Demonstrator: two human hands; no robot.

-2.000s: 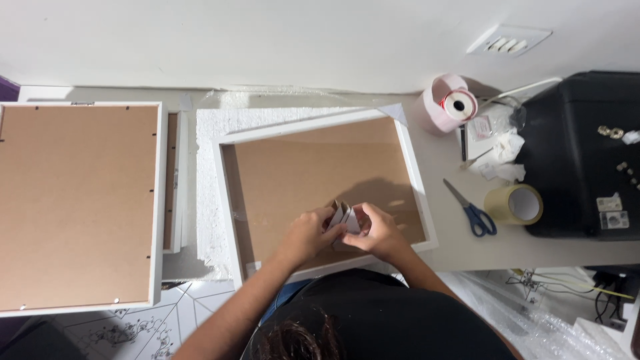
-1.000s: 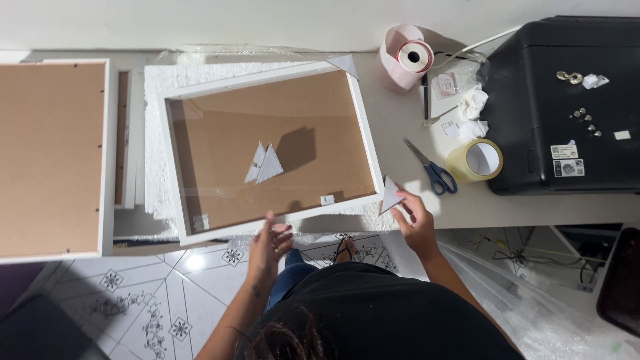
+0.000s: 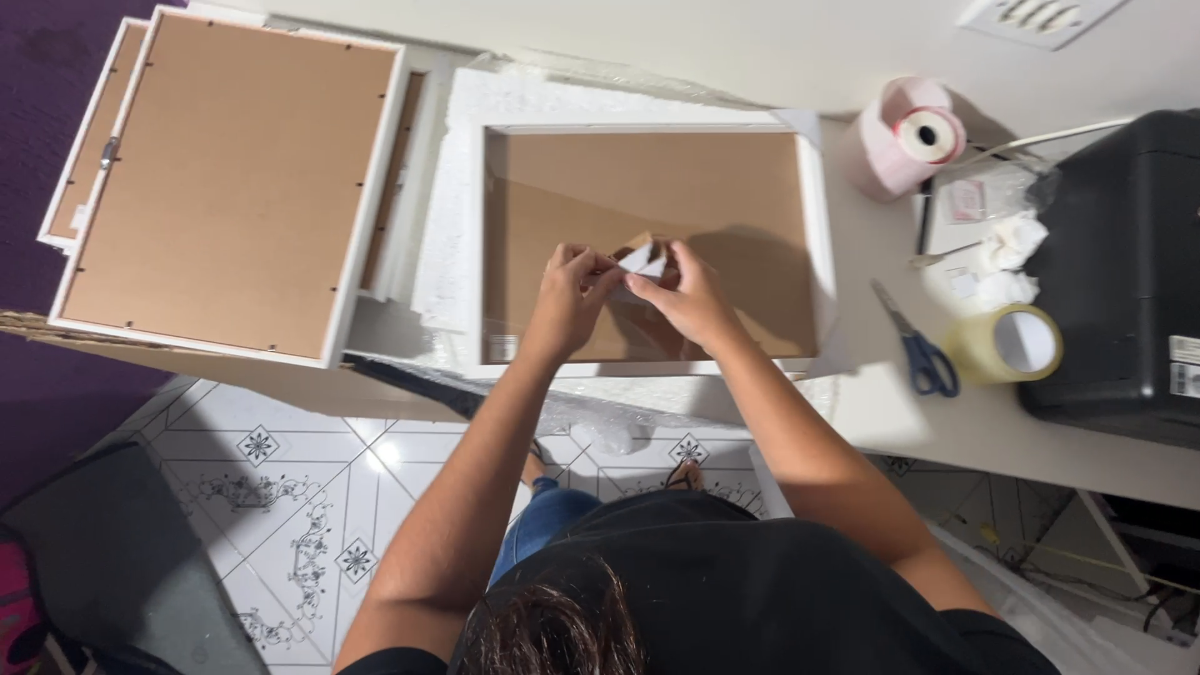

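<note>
A white picture frame (image 3: 812, 244) with a clear pane over a brown backing lies on white foam sheet (image 3: 448, 216). Grey triangular corner protectors cover its upper right corner (image 3: 800, 125) and its lower right corner. Above the middle of the pane, my left hand (image 3: 574, 295) and my right hand (image 3: 686, 295) meet, their fingers pinching a small folded white-and-brown corner protector (image 3: 642, 261) between them. My fingers partly hide its shape.
Framed brown backings (image 3: 234, 187) are stacked at the left. On the right are scissors (image 3: 914, 347), a clear tape roll (image 3: 1008, 345), a pink roll (image 3: 900, 141), crumpled white tissue (image 3: 1012, 242) and a black case-like object (image 3: 1125, 272). Bubble wrap (image 3: 600, 412) hangs at the table's front edge.
Both hands have come together over the pane and hold a corner protector. The right hand was at the frame's lower right corner, where a protector now sits. The frame lies straighter in view.
</note>
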